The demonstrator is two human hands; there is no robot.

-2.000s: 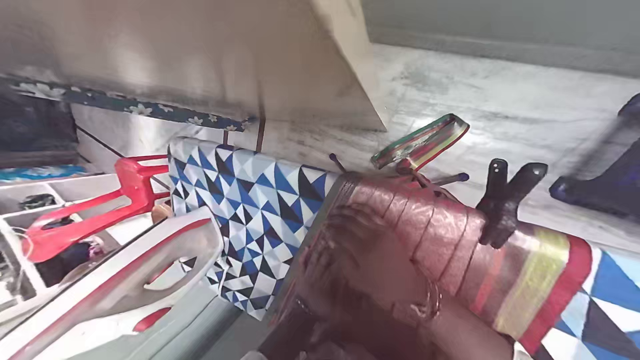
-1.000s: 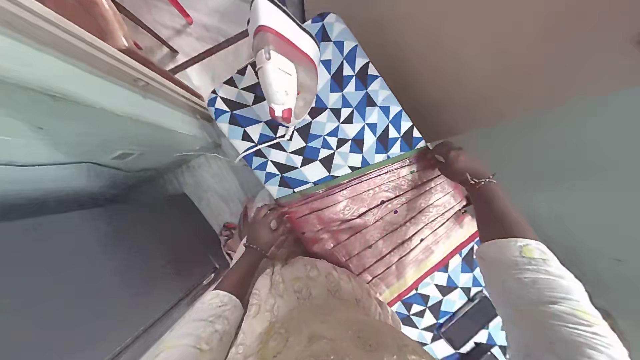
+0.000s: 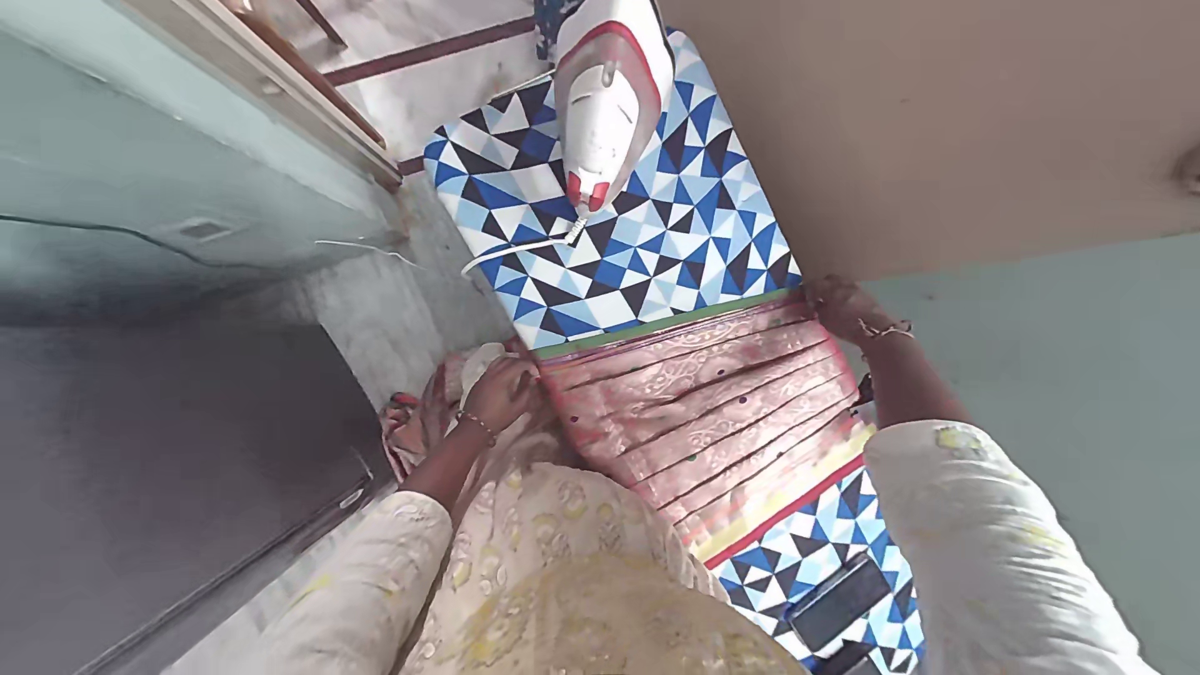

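Observation:
Across an ironing board with a blue, black and white triangle-patterned cover point(image 3: 675, 225) lies a pleated pink cloth point(image 3: 722, 403) with green, yellow and red bands. My left hand point(image 3: 502, 394) holds its left edge near the green band, beside fabric bunched off the board's side. At the opposite edge, my right hand point(image 3: 841, 307) grips the far corner of the same band; its fingertips are partly hidden. Beyond the cloth, a white and red steam iron point(image 3: 609, 112) rests at the board's far end, its white cord point(image 3: 525, 248) trailing over the left side.
A dark phone-like object point(image 3: 839, 602) lies on the near part of the board, with another dark item partly visible below it. A brown panel point(image 3: 937, 131) rises along the right. To the left are a dark flat surface point(image 3: 169, 487) and a pale green wall point(image 3: 122, 159).
The view has swung widely since two seconds ago. My hands were close together on the pink cloth then; by one second ago they were apart at its opposite edges, and they remain there.

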